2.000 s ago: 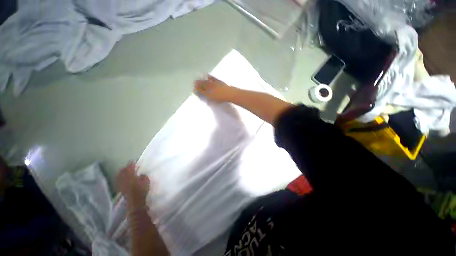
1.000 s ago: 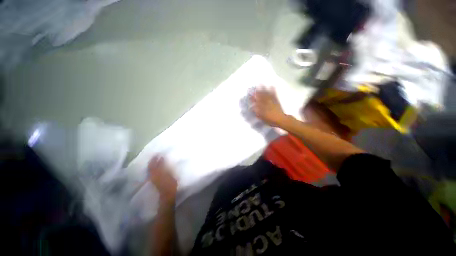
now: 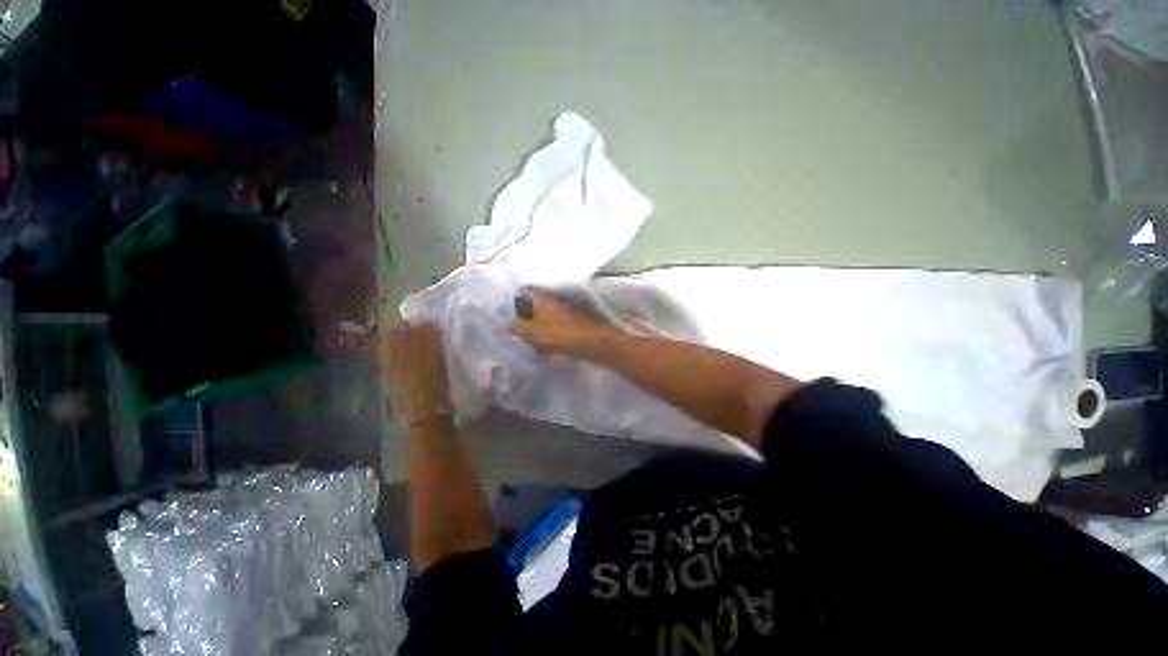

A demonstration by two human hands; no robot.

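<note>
A white garment (image 3: 884,346) lies as a long folded strip across the table in front of me. Its left end is bunched, and a sleeve-like part (image 3: 564,192) sticks out toward the table's far side. My right hand (image 3: 551,323) is on the bunched cloth near the left end, fingers curled on it. My left hand (image 3: 416,365) is at the garment's left end by the table's left edge; it is blurred and its fingers are hard to make out, so its grip cannot be told.
The pale table (image 3: 794,141) has a white roll (image 3: 1089,402) and a dark phone (image 3: 1127,373) at right. Shiny plastic-covered packs (image 3: 256,564) are piled low at left. A green crate (image 3: 218,385) stands beyond them. A blue-edged object (image 3: 544,536) is by my body.
The view has swung left, bringing the green crate and packs in. My right hand has moved from the middle of the garment to its left end, where the cloth is now bunched.
</note>
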